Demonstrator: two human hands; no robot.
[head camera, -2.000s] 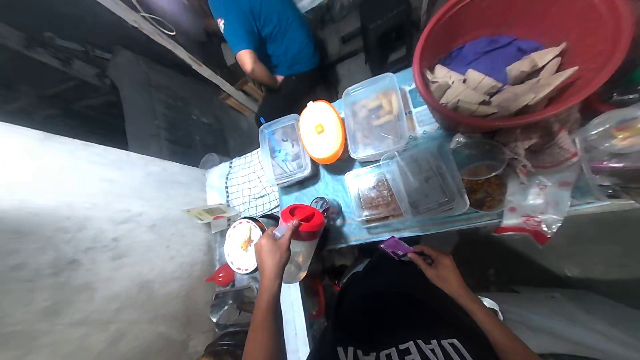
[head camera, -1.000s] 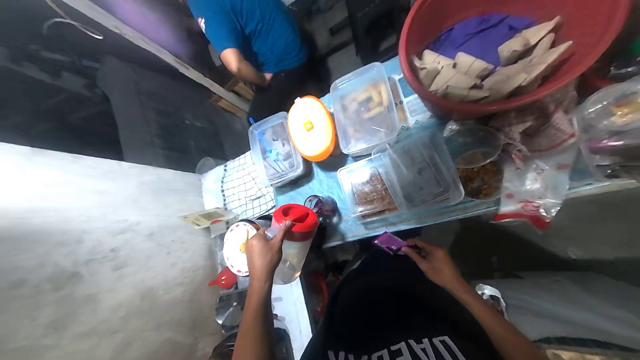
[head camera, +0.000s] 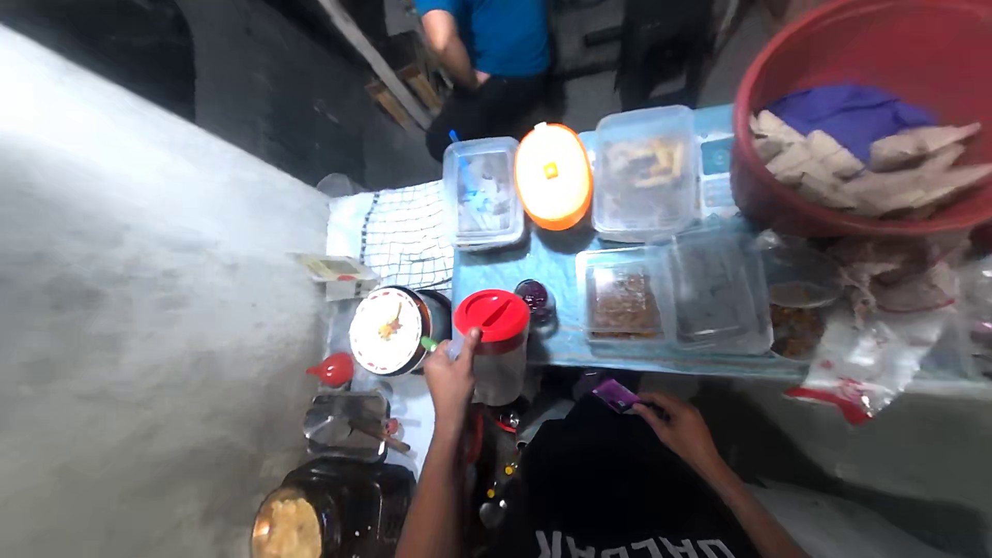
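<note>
By its handle, my left hand (head camera: 452, 372) holds a clear plastic pitcher with a red lid (head camera: 493, 319) at the near left edge of the blue-covered table. Between the fingers and thumb of my right hand (head camera: 676, 425) is a small purple sachet (head camera: 616, 395), in front of the table edge. A dark jar (head camera: 535, 298) stands just behind the pitcher. Left of the pitcher is a white plate with a patterned rim (head camera: 386, 331), resting on a dark-sided pot. Farther right lies an open plastic container (head camera: 622, 298) with brown contents, its contents not clear.
Lidded plastic boxes (head camera: 484, 194) and an orange-rimmed container (head camera: 553, 177) line the far side. A red basin (head camera: 748, 155) holds folded paper pieces and purple cloth. A person in a blue shirt (head camera: 508, 39) is beyond the table. A wall (head camera: 155, 310) stands left; a metal tray (head camera: 347, 422) is near it.
The view has shifted, showing more of the lower left. Both hands keep their holds, the left on the pitcher and the right on the purple sachet.
</note>
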